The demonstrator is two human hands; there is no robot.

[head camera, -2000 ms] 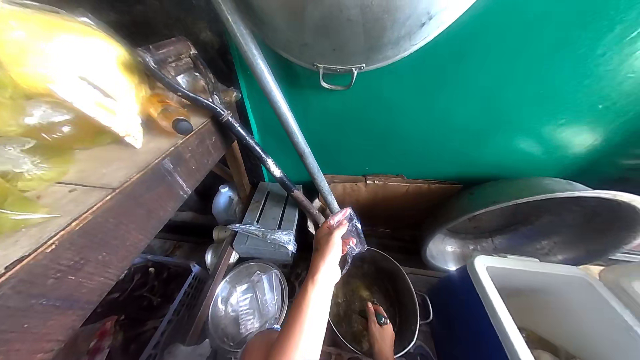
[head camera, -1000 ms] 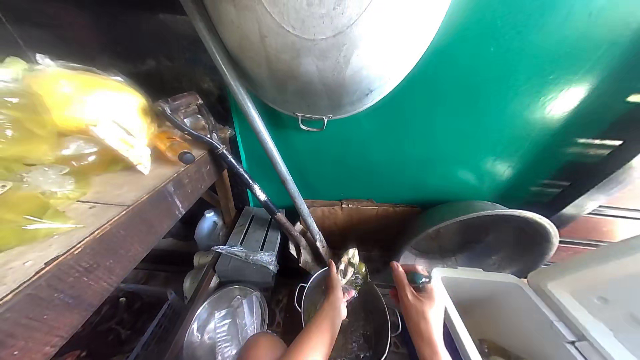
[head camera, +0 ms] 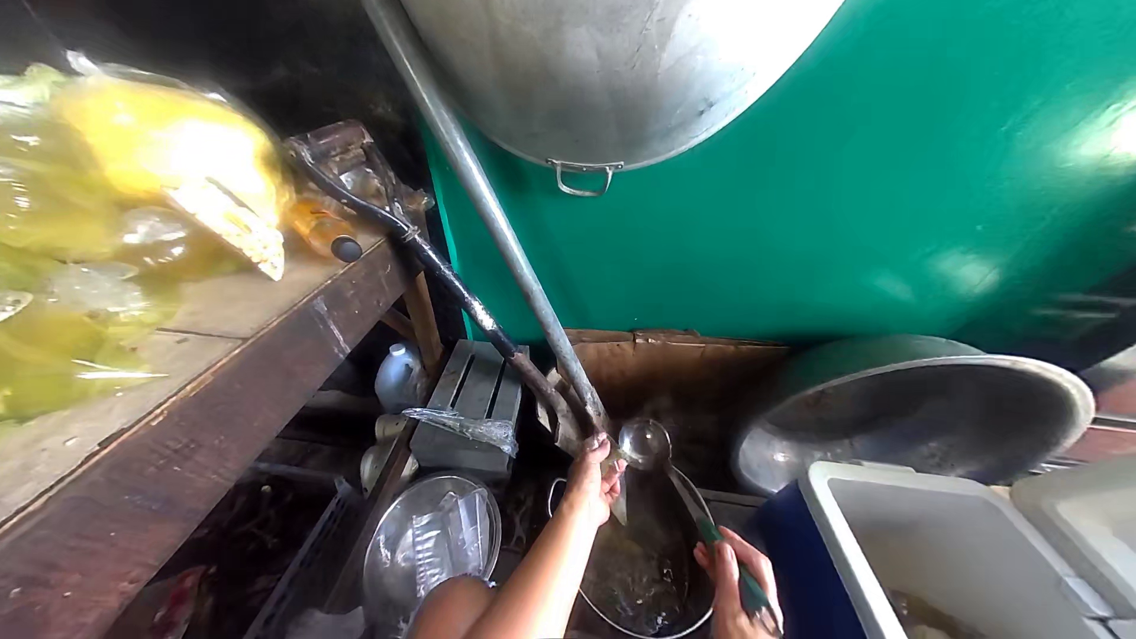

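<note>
My right hand (head camera: 741,581) grips the green handle of a metal ladle (head camera: 645,442), whose bowl is raised over the far rim of a metal cooking pot (head camera: 635,568). Dark liquid with bits in it shows inside the pot. My left hand (head camera: 596,479) is closed on a small clear plastic bag (head camera: 619,497), partly hidden by the fingers, above the pot's left side. The ladle's bowl is just to the right of that hand. Left of the pot lies a round metal lid or tray (head camera: 382,550) with clear plastic packaging on it.
A blue and white cooler (head camera: 825,532) stands open at right, before a large tilted metal basin (head camera: 887,364). Two metal poles (head camera: 515,248) lean behind the pot. A wooden table (head camera: 266,355) with filled plastic bags (head camera: 151,195) is at left; a huge pot (head camera: 586,89) hangs above.
The ladle's bowl is now raised above the pot; two seconds ago my right hand was down inside the pot. My left hand has stayed near the pot with the plastic bag.
</note>
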